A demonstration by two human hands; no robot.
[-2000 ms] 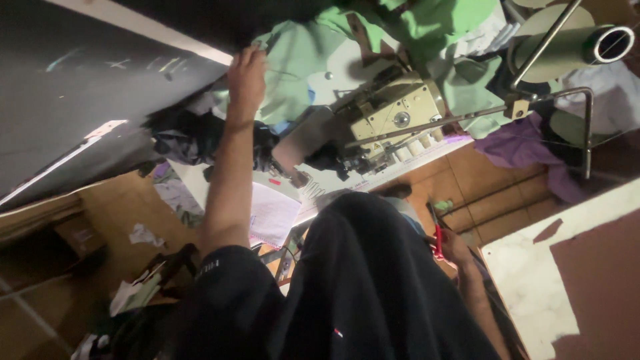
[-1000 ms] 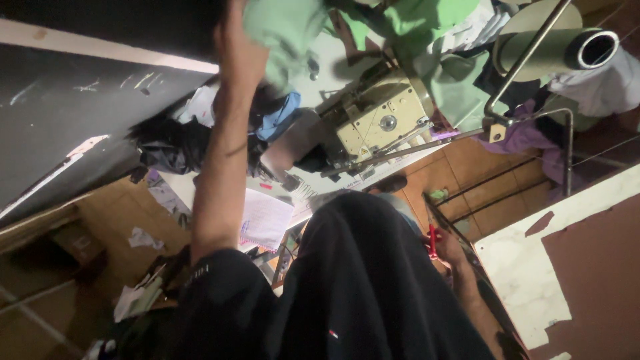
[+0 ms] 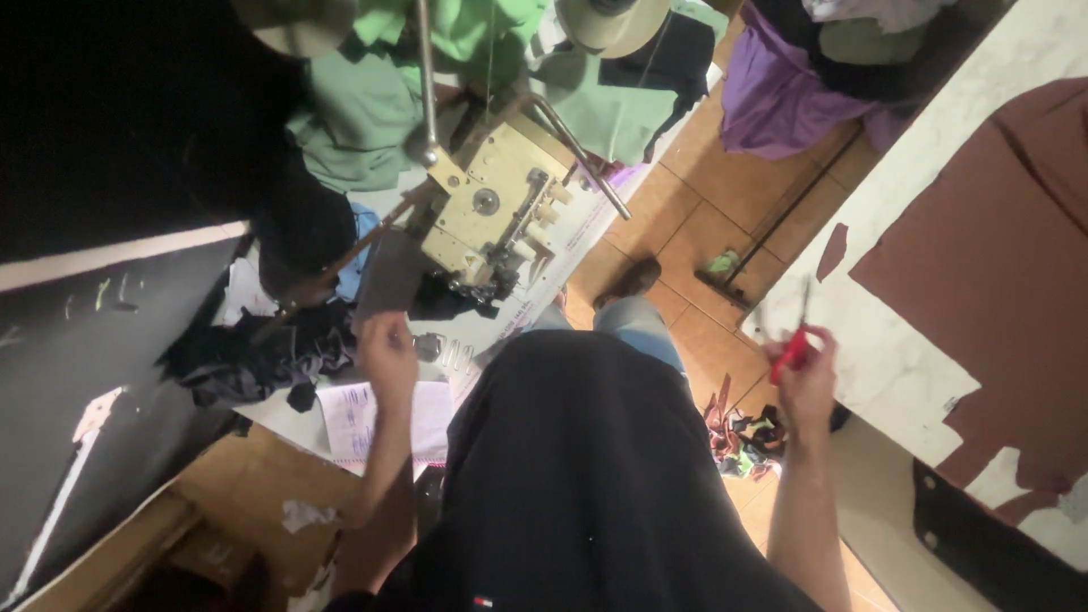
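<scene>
Red-handled scissors [image 3: 790,353] are in my right hand [image 3: 806,374], their blades pointing away from me beside the pale tabletop at the right. My left hand [image 3: 388,353] is over the sewing table, next to a dark gathered cloth [image 3: 306,340] and above a notebook page with handwriting [image 3: 387,416]. Its fingers are curled, and whether they hold anything cannot be told. Beyond it stands a cream industrial sewing machine [image 3: 497,204] with metal thread-guide rods. Green fabric pieces [image 3: 357,119] lie behind the machine.
Brown fabric [image 3: 977,280] is spread on the pale table [image 3: 901,348] at the right. Purple cloth [image 3: 773,93] hangs at the upper right. Fabric scraps [image 3: 744,433] lie on the tiled floor. A dark board [image 3: 102,340] with chalk marks borders the left side, and thread cones stand at the top.
My left hand has come back from the green fabric toward the notebook. The scissors remain in my right hand, which is now raised beside the pale table. The view has shifted markedly.
</scene>
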